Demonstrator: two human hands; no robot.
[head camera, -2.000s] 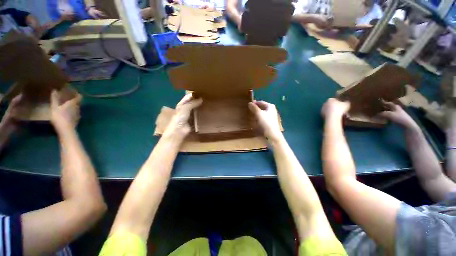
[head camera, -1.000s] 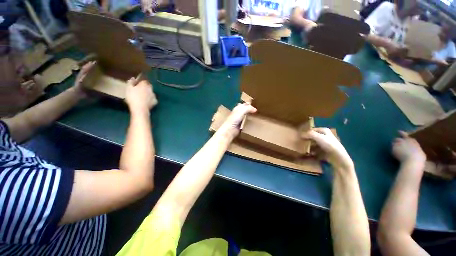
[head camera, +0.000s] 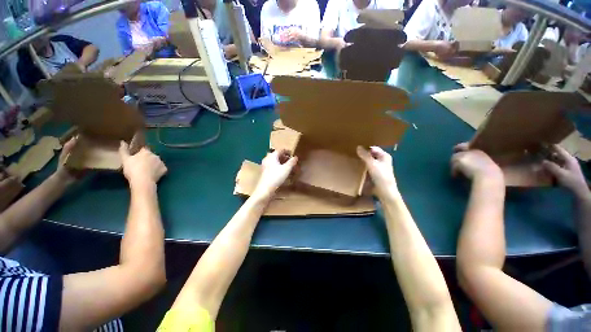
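A partly folded box (head camera: 330, 170) of tan cardboard stands in front of me, its lid panel (head camera: 343, 107) upright behind a shallow tray. My left hand (head camera: 277, 170) grips the tray's left side, where a side flap (head camera: 284, 139) sticks up and outward. My right hand (head camera: 379, 170) grips the tray's right wall, thumb on its top edge. Flat blanks (head camera: 311, 206) lie under the box, with notched edges showing at the left and front. My fingertips are partly hidden behind the cardboard.
Workers' hands at left (head camera: 144, 165) and right (head camera: 478, 163) hold similar boxes. A blue plastic bin (head camera: 255, 91), a post, a looping cable and a beige-grey block are at the far left. A flat cardboard sheet (head camera: 468, 104) lies at far right. More workers sit opposite.
The view has swung back, so the box appears further left and more level than one second ago. The left side flap now stands out from the tray. Both hands keep hold.
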